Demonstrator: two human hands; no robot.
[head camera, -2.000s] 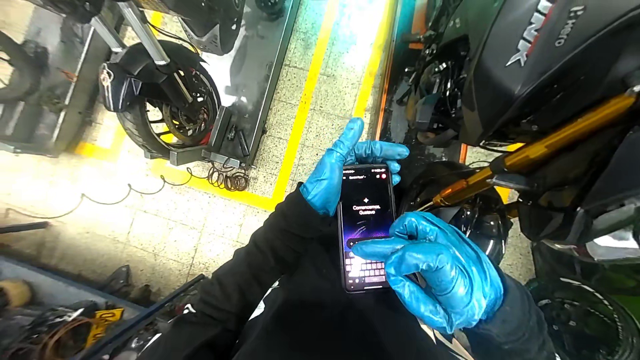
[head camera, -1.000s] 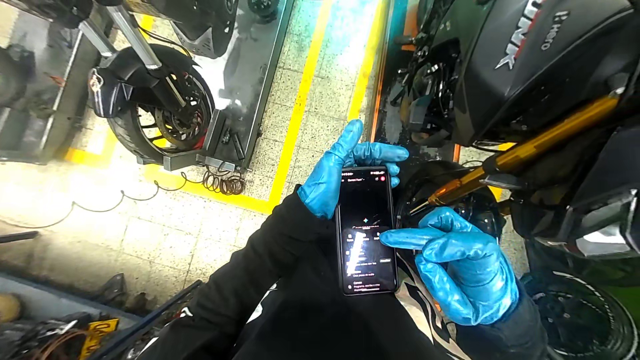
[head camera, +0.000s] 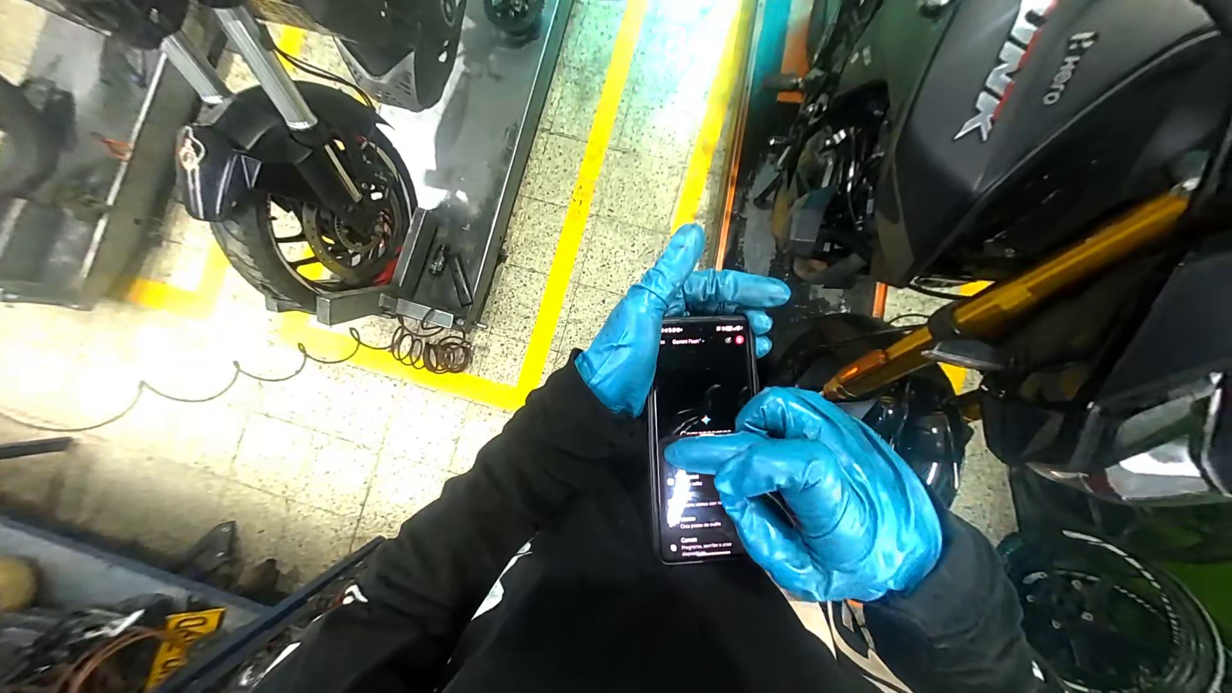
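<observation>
A black smartphone (head camera: 703, 385) with a lit dark screen lies upright in my left hand (head camera: 640, 332), which wears a blue glove. The thumb points up along the phone's left side, and the other fingers pass behind its top and show at the right. My right hand (head camera: 833, 491), also in a blue glove, is over the lower half of the phone. Its index finger reaches across the screen, and the other fingers are curled with nothing seen in them. Whether the fingertip touches the glass I cannot tell. The screen bears writing and a list.
A motorcycle front wheel (head camera: 313, 212) stands in a metal wheel clamp on a lift (head camera: 510, 154) at the upper left. A coiled cable (head camera: 430, 348) lies by it. Close on the right is a dark motorcycle with a gold fork tube (head camera: 1068, 269). A bin rim (head camera: 279, 616) is at lower left.
The keyboard on the phone's screen has given way to a list. My right index finger moved right to the phone's edge, then back left across the screen. My left hand keeps its hold.
</observation>
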